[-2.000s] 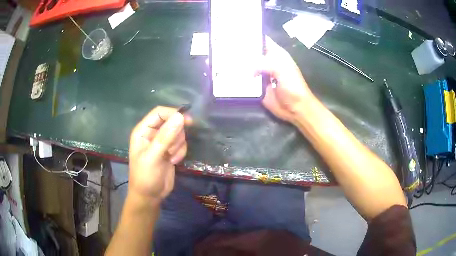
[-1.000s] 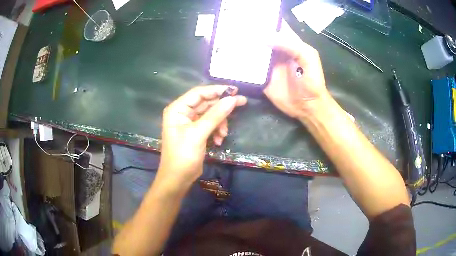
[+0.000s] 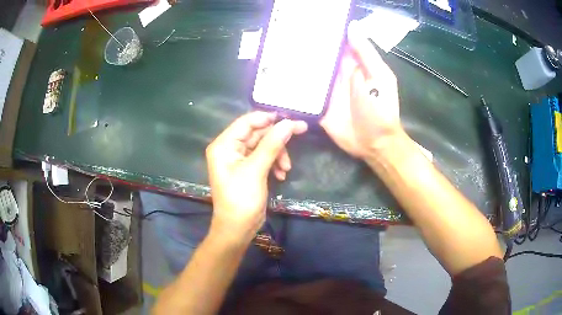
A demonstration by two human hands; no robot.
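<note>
A large smartphone [image 3: 303,58] with a glowing white screen and dark rim is held tilted above the mat. My right hand [image 3: 363,104] grips it along its right side; a tiny dark ring-like bit lies on that hand. My left hand [image 3: 252,154] is at the phone's bottom edge, thumb and forefinger pinched together on a small dark piece, mostly hidden by the fingers. I cannot tell whether the piece touches the phone.
The green mat [image 3: 154,123] bears a clear screw cup [image 3: 127,52], a small tin [image 3: 54,91], tweezers [image 3: 431,71], white paper [image 3: 385,27], a black screwdriver [image 3: 502,163] and a white bottle [image 3: 535,69]. A red tray [image 3: 80,7] and blue box [image 3: 545,147] stand at the edges.
My left hand has moved right and up to the phone's bottom edge with the small dark piece. The phone has tilted and my right hand has shifted slightly right, its palm more visible.
</note>
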